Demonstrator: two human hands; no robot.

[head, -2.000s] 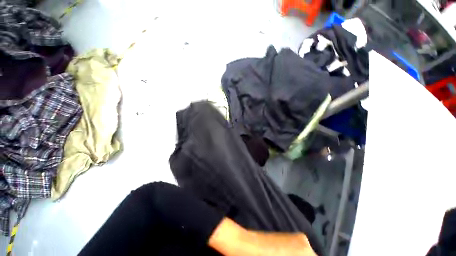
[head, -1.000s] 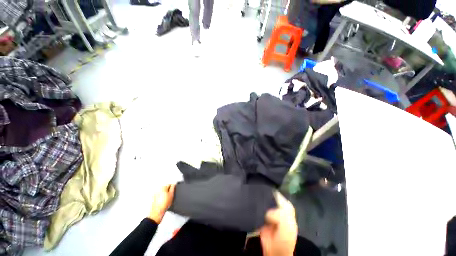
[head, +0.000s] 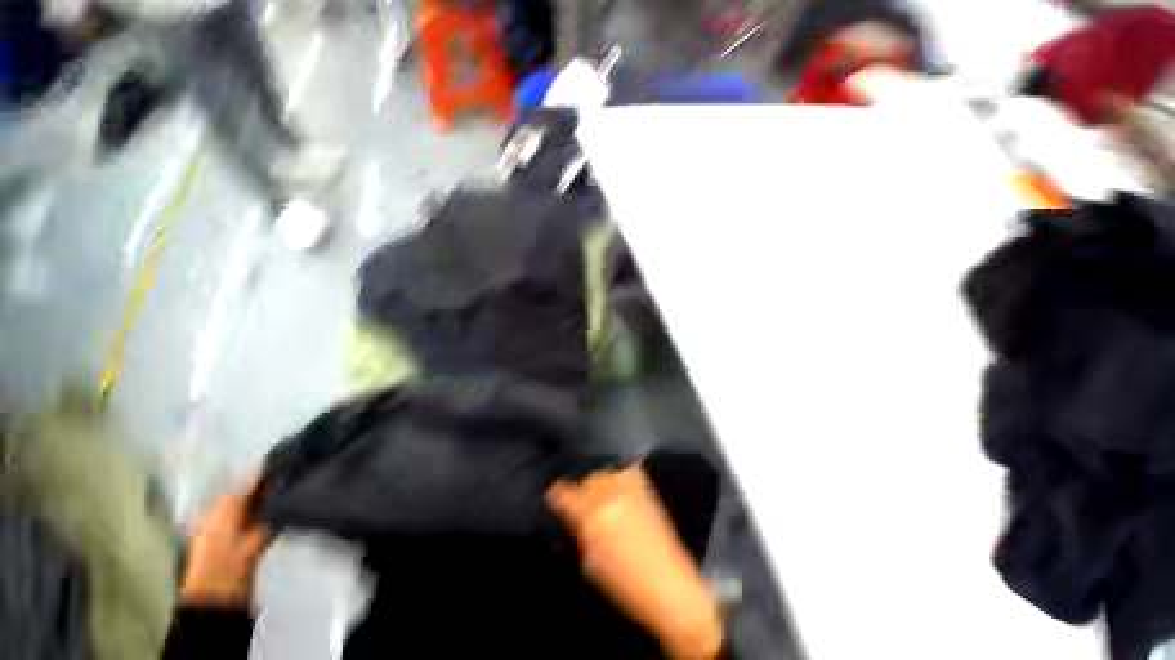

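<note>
A black garment (head: 419, 458) is stretched across my lap in the lower middle of the view, blurred by motion. My left hand (head: 226, 548) grips its left end. My right hand (head: 599, 496) is at its right side; the fingers are hidden by the cloth and blur, so its grip cannot be made out. A stack of black garments (head: 483, 284) lies just beyond, with pale green cloth (head: 380, 359) showing at its edge. No tool can be made out in either hand.
A white table (head: 825, 335) stands to the right, with a large black garment pile (head: 1089, 413) at its far right. An orange-red stool (head: 464, 65) and a blue crate (head: 696, 88) are beyond. A person's legs (head: 238, 97) are at upper left. Olive cloth (head: 103, 516) lies lower left.
The view has swung right, bringing the table's black pile into sight. The held garment has changed shape, from a smooth stretched panel to a wider, bunched spread between my hands.
</note>
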